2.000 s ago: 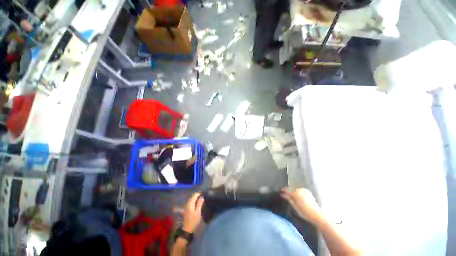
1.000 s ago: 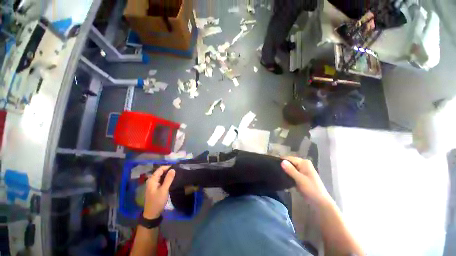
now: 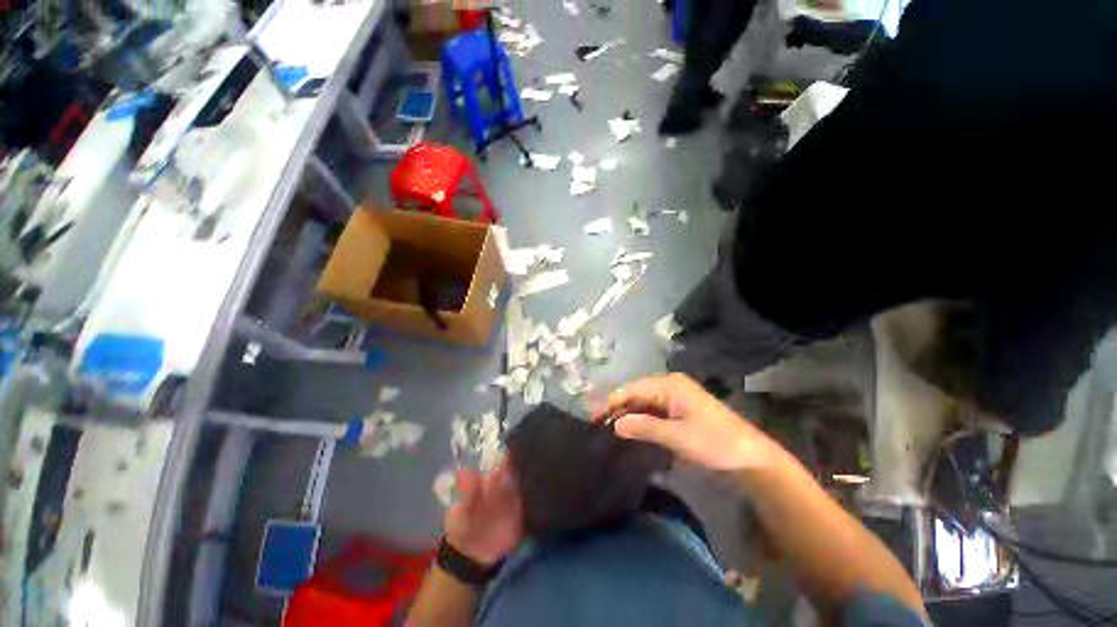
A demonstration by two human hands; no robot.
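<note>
A dark folded garment [image 3: 576,468] is bunched in front of my body, low in the middle of the view. My right hand [image 3: 668,416] grips its upper right edge with fingers and thumb. My left hand [image 3: 485,512] is at its lower left side, blurred; its palm faces the garment, and whether its fingers hold the cloth cannot be told.
A person in dark clothes [image 3: 931,208] is close on the right. A cardboard box [image 3: 472,321], red stool [image 3: 431,178], blue stool [image 3: 480,80] and red plastic item [image 3: 355,585] stand on the scrap-littered floor. A long white worktable [image 3: 184,288] runs along the left.
The view has moved forward along the floor; the blue crate and white ironing table are out of view. The garment, stretched wide between both hands before, is now bunched smaller, with my hands closer together.
</note>
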